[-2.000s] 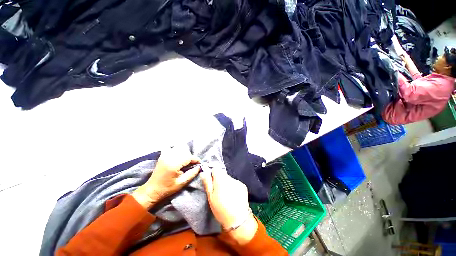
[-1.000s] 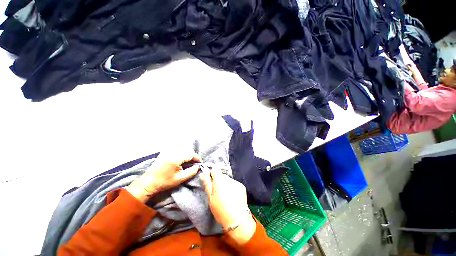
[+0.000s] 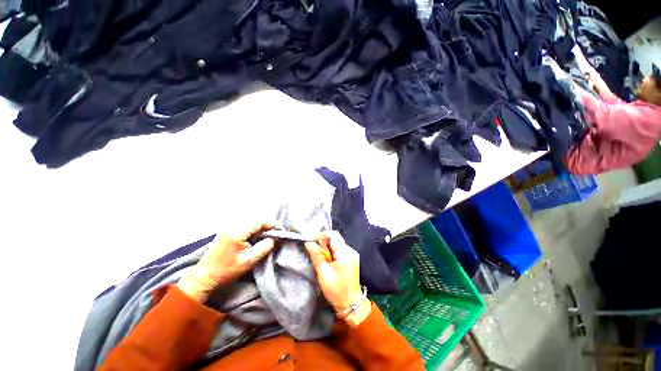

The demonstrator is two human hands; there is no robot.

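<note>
A denim garment (image 3: 290, 290), pale grey wrong side outward, lies bunched on the table edge nearest me. Its dark navy part (image 3: 351, 217) sticks out to the right. My left hand (image 3: 232, 259) pinches the grey cloth from the left. My right hand (image 3: 335, 267) grips it from the right, and a raised seam (image 3: 290, 235) runs between my fingertips. A small orange-red sliver (image 3: 328, 250) shows at my right fingers; I cannot tell what it is.
A pile of dark denim garments (image 3: 290, 51) covers the far side of the white table (image 3: 145, 196). A green crate (image 3: 435, 311), a blue bin (image 3: 511, 232) and a blue mesh crate (image 3: 562, 191) stand below the table edge. A person in pink (image 3: 616, 134) handles garments at the far right.
My hands have moved slightly apart, and the seam between them is now stretched out. The orange-red sliver now shows at my right fingers. The grey cloth below hangs in a rounder fold.
</note>
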